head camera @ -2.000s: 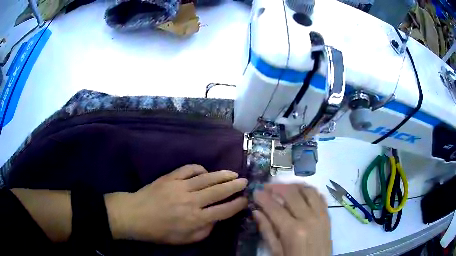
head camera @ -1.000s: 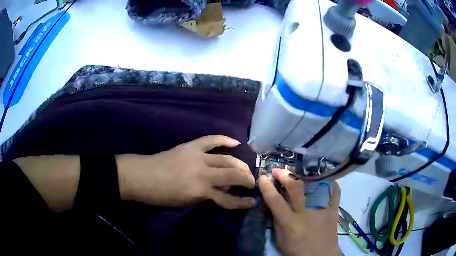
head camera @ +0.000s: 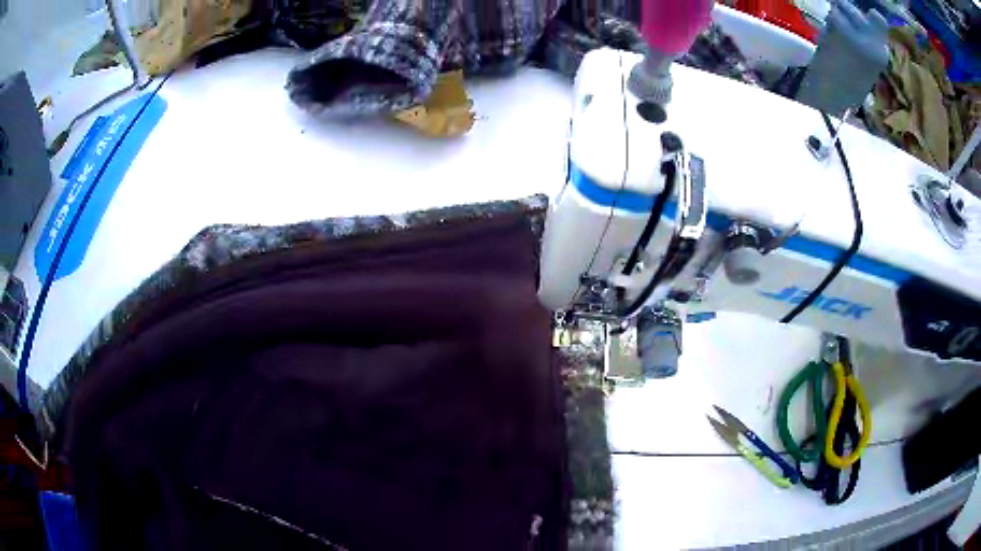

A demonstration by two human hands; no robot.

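Note:
The dark plum lining (head camera: 355,398) lies face up on the white table, left of and in front of the machine head. Its plaid shell edge (head camera: 344,226) shows along the far and left sides. The plaid hem (head camera: 587,463) runs down the right side from under the needle area. The presser foot area (head camera: 581,323) sits over the hem's far end, beside a grey-blue round attachment (head camera: 659,342). A thin pale line crosses the lining near the bottom. Neither my left hand nor my right hand is in the picture.
The white sewing machine (head camera: 613,151) with JACK lettering stands right of centre, under a pink thread cone (head camera: 676,24). Thread snips (head camera: 758,447) and green- and yellow-handled scissors (head camera: 850,414) lie at the right. A plaid sleeve (head camera: 377,65) and brown piece (head camera: 443,108) lie behind.
Both hands have left the cloth and the picture. The right side hem now shows uncovered. The view has shifted, showing more of the table's far side and the thread cone.

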